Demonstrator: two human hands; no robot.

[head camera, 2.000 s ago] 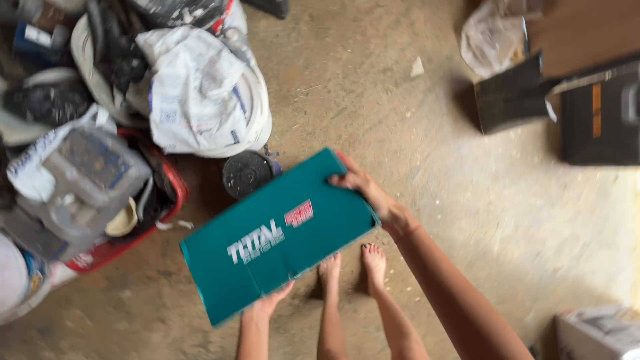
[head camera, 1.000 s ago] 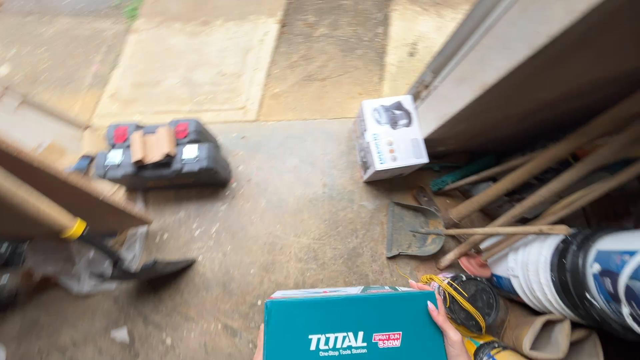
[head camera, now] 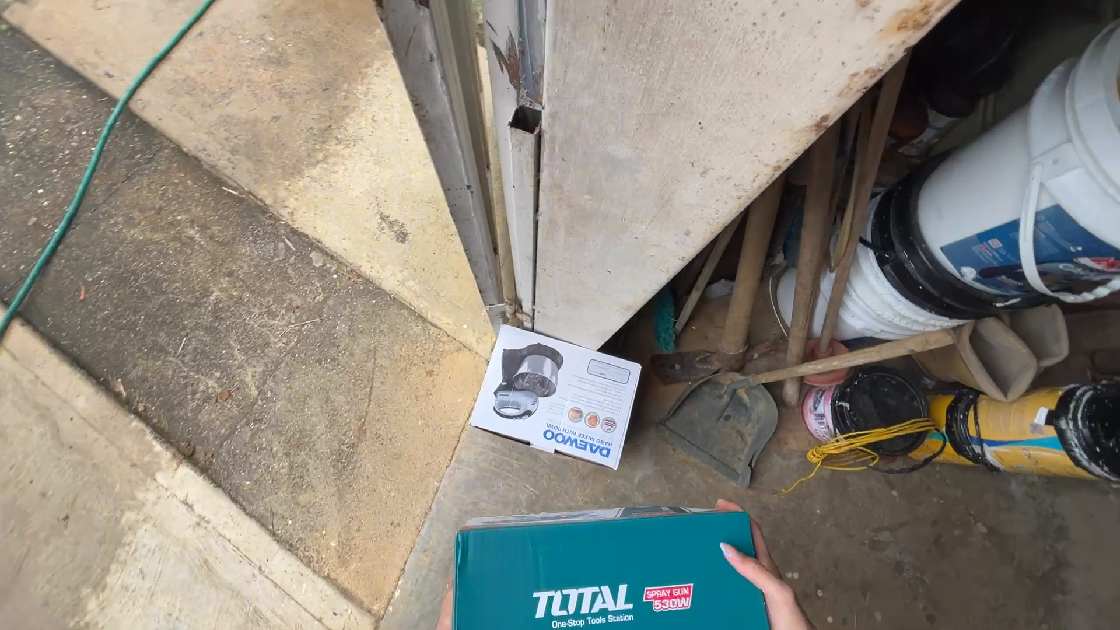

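A teal Total spray gun box (head camera: 604,560) is held level at the bottom centre of the head view. My right hand (head camera: 759,569) grips its right side, the thumb on the front face and fingers behind the edge. Only a sliver of my left hand (head camera: 446,608) shows at the box's left edge; the rest is out of view or hidden. Beyond the box, apart from it, a white Daewoo hand mixer box (head camera: 560,398) stands on the floor at the foot of a door panel.
A pale door panel (head camera: 682,131) rises ahead. To the right are a dustpan (head camera: 722,429), wooden handles (head camera: 752,271), white buckets (head camera: 989,219), a yellow container (head camera: 1006,429) and yellow cord (head camera: 862,442). A green hose (head camera: 96,157) lies on the paving at left.
The view has swung from the cluttered floor to the doorway, then right. The teal box, tilted two seconds ago, is now level between my hands. The white box stays by the door.
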